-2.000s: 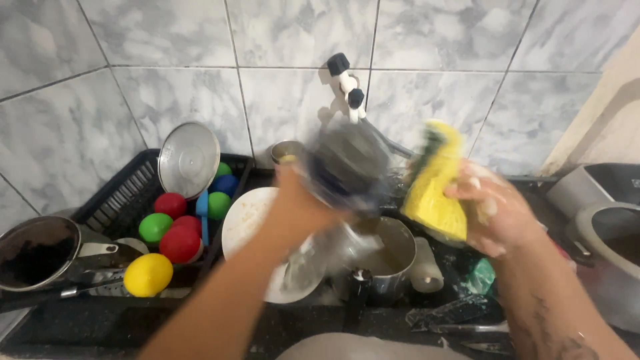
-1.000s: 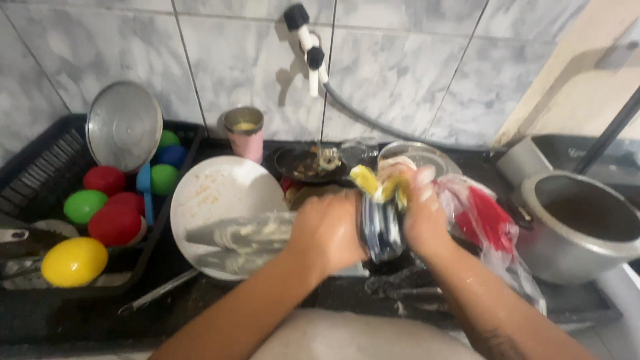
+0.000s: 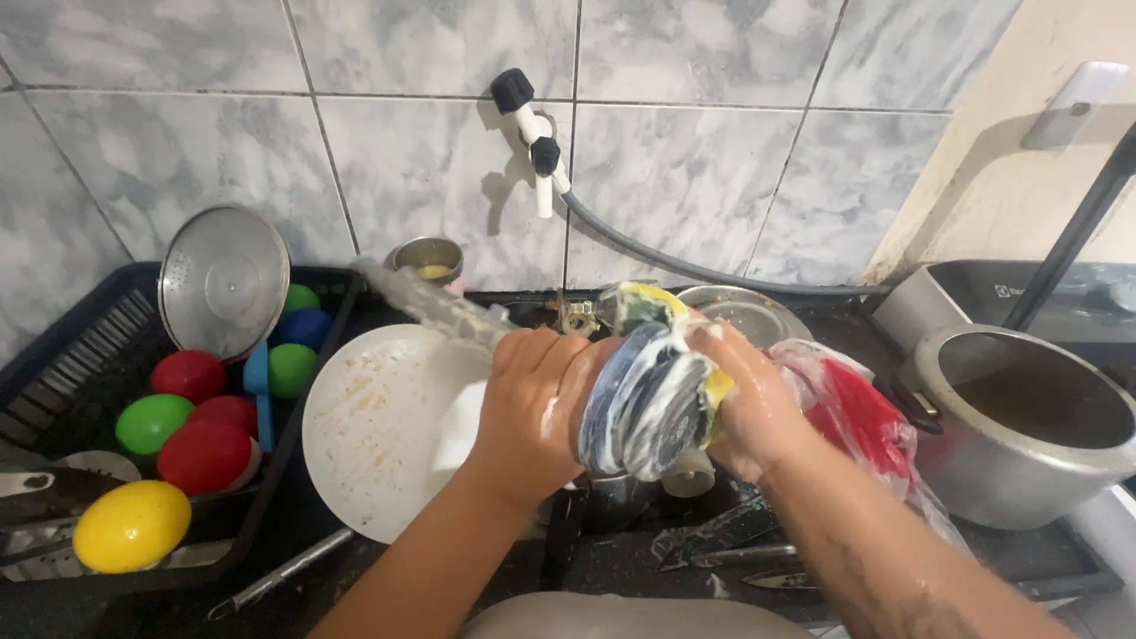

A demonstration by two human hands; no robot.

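Note:
My left hand [image 3: 541, 399] grips a soapy item with a round, ridged dark blue and black end [image 3: 657, 413]; its exact kind is unclear. A blurred translucent part [image 3: 435, 306] sticks out on the other side of that hand, and I cannot tell whether it belongs to the same item. Against the foam-covered round end, my right hand [image 3: 745, 399] presses a yellow and green sponge [image 3: 652, 302]. Behind my left wrist lies a white plate [image 3: 368, 435] with food residue. Part of the sponge is hidden by the fingers and the round end.
At left, a black dish rack [image 3: 302, 426] holds a metal lid [image 3: 226, 284] and several coloured rounded items. A metal-rimmed cup [image 3: 429, 257] stands behind the plate. The wall tap [image 3: 537, 146] has a grey hose. At right are a red item in plastic [image 3: 856, 413], a large pot [image 3: 967, 453] and knives [image 3: 781, 579].
Two seconds ago my hands were apart, with the sponge off the dark item; now they are together, sponge against it. The metal pot seen then between my arms is largely hidden. The view has shifted.

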